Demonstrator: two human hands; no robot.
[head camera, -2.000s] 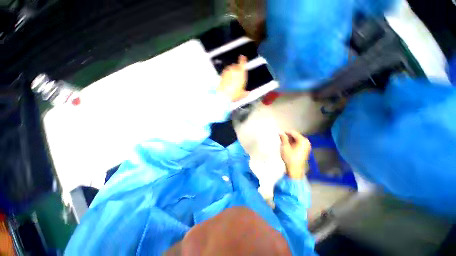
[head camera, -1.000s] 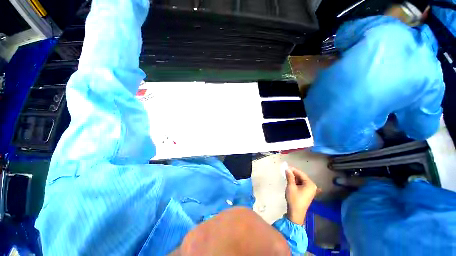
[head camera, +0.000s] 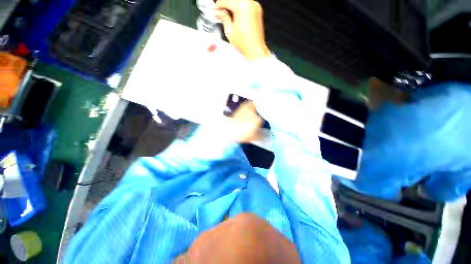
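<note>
My right hand (head camera: 242, 26) is at the top edge, its fingers beside the metallic top of a clear-looking bottle (head camera: 208, 23) with a red mark near it; whether it grips the bottle or a wipe cannot be told. My left hand (head camera: 248, 122), blurred, is closed at the near edge of the white board (head camera: 181, 67), on a small dark glossy piece (head camera: 233, 102). Glare and my fingers hide most of that piece. Three black phone-shaped panels (head camera: 342, 130) lie in a row at the board's right end.
Black stacked trays (head camera: 356, 36) stand behind the board. A person in a blue smock (head camera: 418, 139) is close at the right. At the left are a black tray (head camera: 93, 31), an orange item (head camera: 10, 77), a blue bin (head camera: 31, 191) and a yellow-green roll (head camera: 26, 245).
The view has turned left. My right hand has moved from low at the right up to the bottle. My left hand, out of sight before, has come back over the board's near edge with a dark piece.
</note>
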